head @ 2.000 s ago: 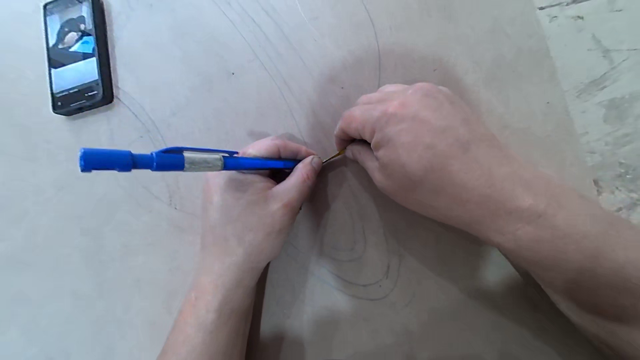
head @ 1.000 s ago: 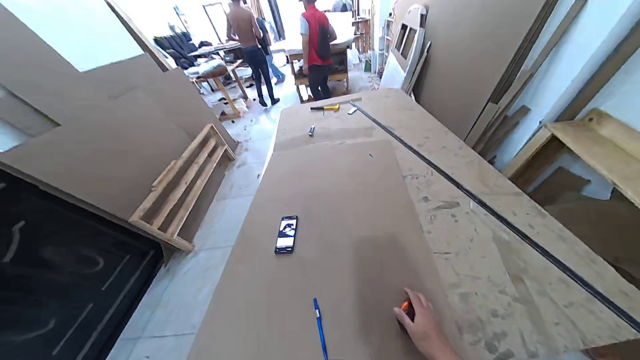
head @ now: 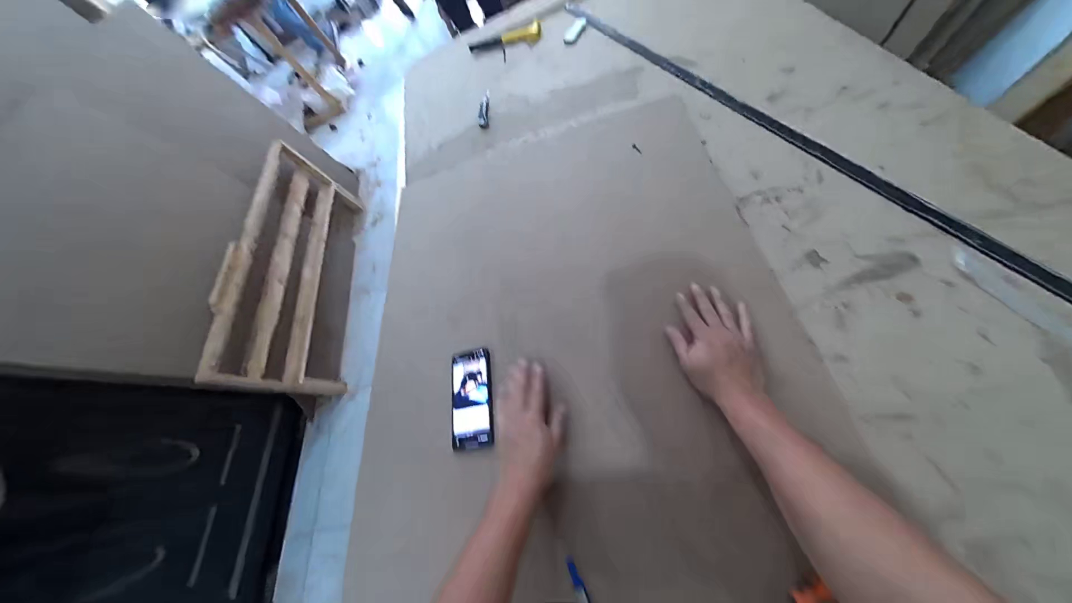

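My left hand [head: 529, 419] rests palm down on a brown fiberboard sheet [head: 519, 243], just right of a smartphone [head: 471, 399] with a lit screen. Further right, my right hand [head: 716, 343] lies flat on the same sheet with its fingers spread. Neither hand holds anything. Below and right of my left hand, a blue pen or mechanical pencil [head: 576, 578] is partly cut off by the bottom edge. An orange object [head: 811, 590] shows in part beside my right forearm; its kind cannot be told.
A long dark metal bar [head: 821, 155] crosses the table diagonally. Toward the far end lie a yellow-and-black tool [head: 507, 38], a small pale object [head: 575, 31] and a small dark tool [head: 483, 110]. A wooden frame [head: 307, 293] leans at the left, above a black panel [head: 126, 494].
My right hand has let go of the orange object and now lies flat on the sheet. My left hand, out of view a second ago, has come beside the phone. The view has tilted down.
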